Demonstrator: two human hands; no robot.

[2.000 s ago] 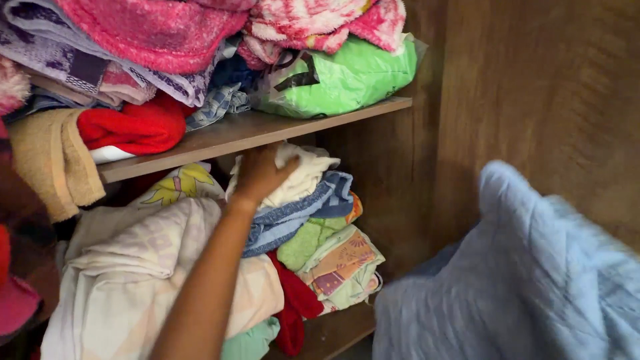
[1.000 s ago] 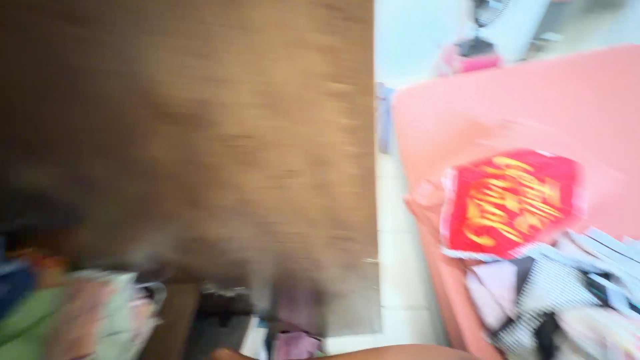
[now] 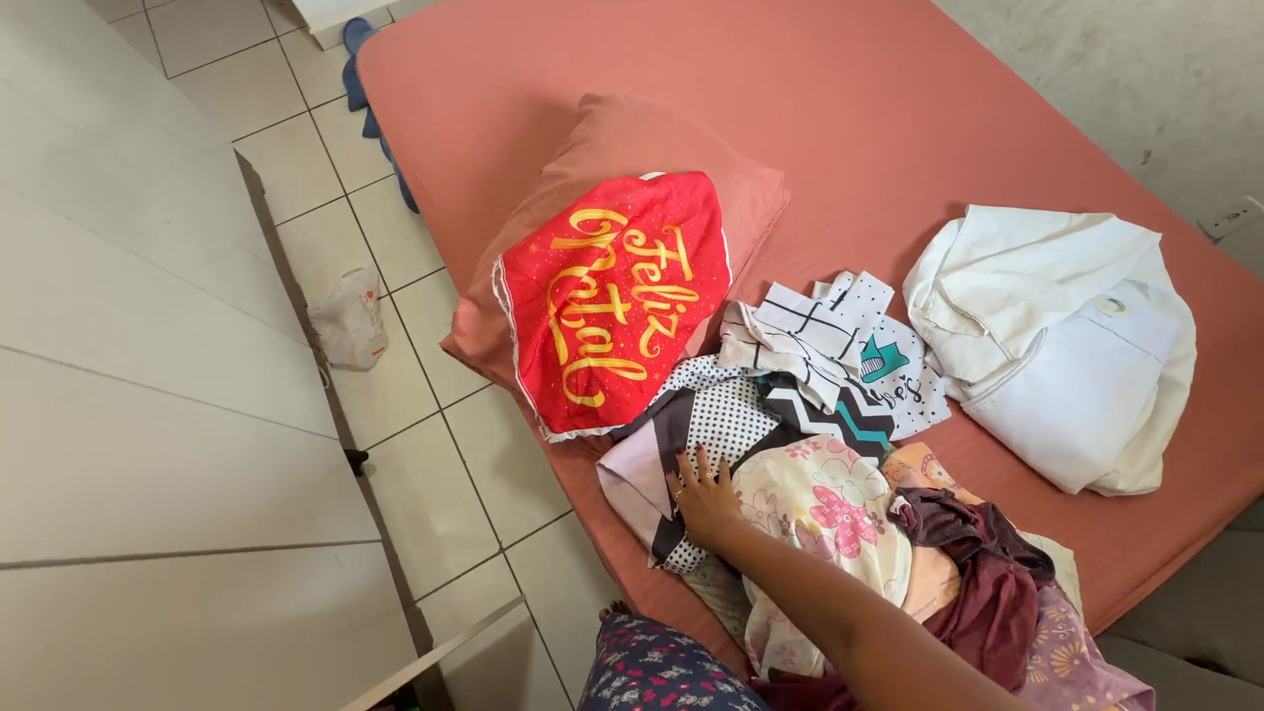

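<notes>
My right hand (image 3: 706, 499) lies palm down, fingers spread, on a folded cloth with black-and-white polka dots and plain pink and dark parts (image 3: 726, 425). It presses on the cloth and does not grasp it. A floral cloth (image 3: 820, 494) touches the wrist side. Just beyond are a chevron-patterned cloth (image 3: 839, 420) and a white cloth with black grid lines (image 3: 810, 326). A maroon garment (image 3: 987, 583) lies to the right of my forearm. My left hand is out of view.
The pile is on a bed with a coral sheet (image 3: 839, 128). A pillow (image 3: 632, 138) bears a red printed cloth (image 3: 622, 306). White folded fabric (image 3: 1066, 355) lies at right. A plastic bag (image 3: 351, 321) is on the tiled floor beside a pale furniture panel (image 3: 178, 425).
The view has swung from the wardrobe shelves to the bed. My right hand now rests on the cloth pile. The light blue quilted fabric seen two seconds ago is out of view.
</notes>
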